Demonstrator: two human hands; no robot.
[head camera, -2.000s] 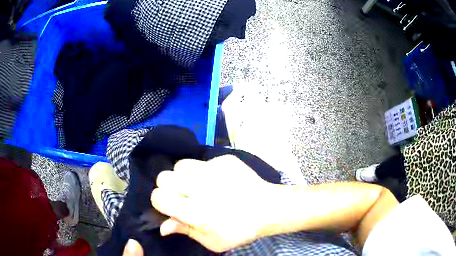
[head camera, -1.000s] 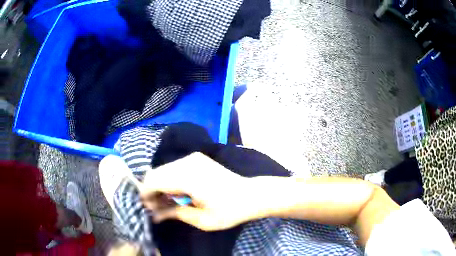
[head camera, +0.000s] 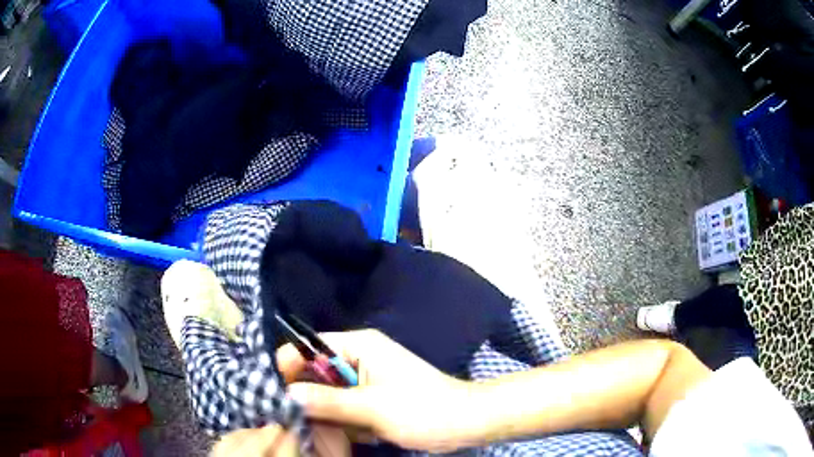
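Observation:
My right hand (head camera: 384, 393) reaches in from the right and holds small scissors (head camera: 314, 350) with dark blades and pink and light-blue handles. The blades point up and left over the navy cloth. My left hand (head camera: 254, 441) is at the bottom edge, partly cut off, its fingers pinching the edge of a gingham check panel (head camera: 219, 375). The panel joins a navy garment piece (head camera: 406, 299) spread over my lap. The right fingers are close against the same checked edge. Any loose thread is too fine to see.
A blue crate (head camera: 400, 165) ahead on the left holds navy and checked garments (head camera: 192, 134), some draped over its rim. A person in red (head camera: 40, 348) is at left. Another in leopard print (head camera: 785, 286) is at right, near a printed box (head camera: 724, 231). Speckled floor (head camera: 607, 178) lies between.
The scissors have come into clear view in my right hand, blades pointing up-left. The gingham panel has been turned up and spread at the left. My left hand shows more at the bottom.

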